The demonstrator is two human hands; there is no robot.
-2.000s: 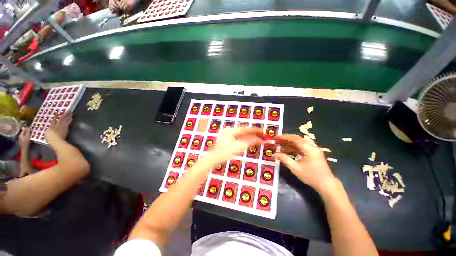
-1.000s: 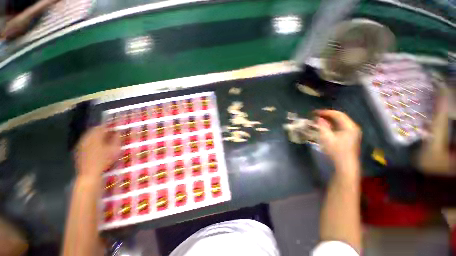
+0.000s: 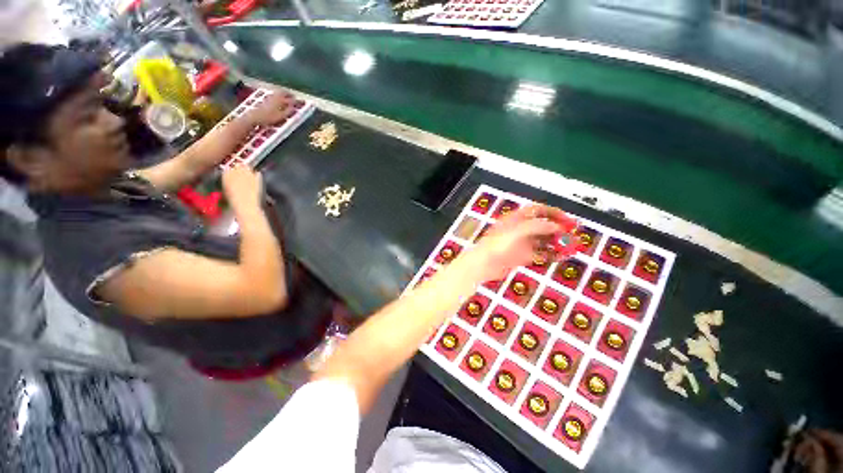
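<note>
The white foam tray (image 3: 580, 457) lies tilted in view, with rows of red emblem pieces (image 3: 528, 341) in its pockets. One pocket near its upper left is empty and tan. My left hand (image 3: 527, 238) is over the tray's upper part, fingertips closed on a red emblem piece (image 3: 577, 242); the fingers partly cover the piece. My right hand (image 3: 813, 453) is at the lower right corner, dark, blurred and cut off by the frame edge; its grip cannot be made out.
Pale slivers (image 3: 702, 346) lie scattered right of the tray. A black phone-like rectangle (image 3: 445, 179) lies at its upper left. Two pale piles (image 3: 323, 136) (image 3: 335, 199) lie farther left, beside a seated person (image 3: 185, 249) working at another tray (image 3: 288, 136). The green conveyor (image 3: 638, 175) runs behind.
The view has swung left after turning right. My left hand has moved from the tray's left side to over its upper part. My right hand, earlier by the far pale pile, is now mostly out of view.
</note>
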